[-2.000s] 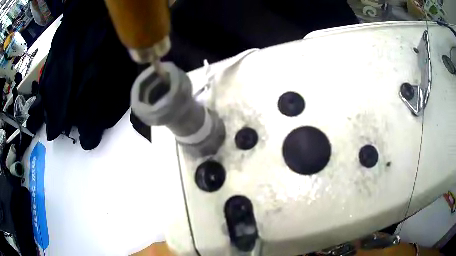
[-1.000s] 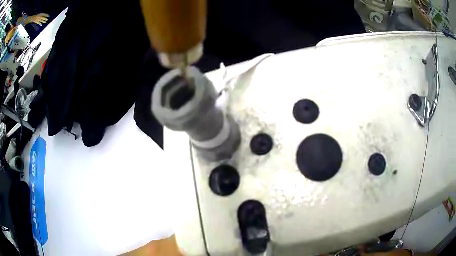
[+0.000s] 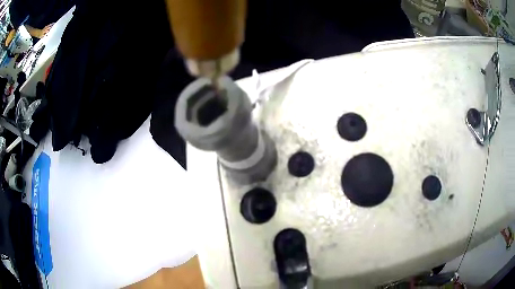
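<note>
The large white sewing machine head [image 3: 316, 226] fills the middle and right. A grey knob [image 3: 240, 135] with a hex hollow stands on it, and a tool with an orange-brown handle [image 3: 209, 28] stands in the knob, its top cut off. A skin-coloured patch, seemingly part of my left hand or forearm [image 3: 169, 277], shows at the bottom edge left of the head. Its fingers and anything held are hidden or out of frame. I cannot make out my right hand. The needle area is hidden under the head.
A large heap of black cloth [image 3: 113, 73] lies behind and left of the head on the white table [image 3: 118, 209]. A blue lettered strip [image 3: 42, 214] runs along the table's left side. Cluttered items and part of another person's hand [image 3: 38, 31] show at the far left.
The view has shifted, so the machine head, knob and handle sit further right and slightly lower in the picture. The skin-coloured patch at the bottom shows more than a second ago.
</note>
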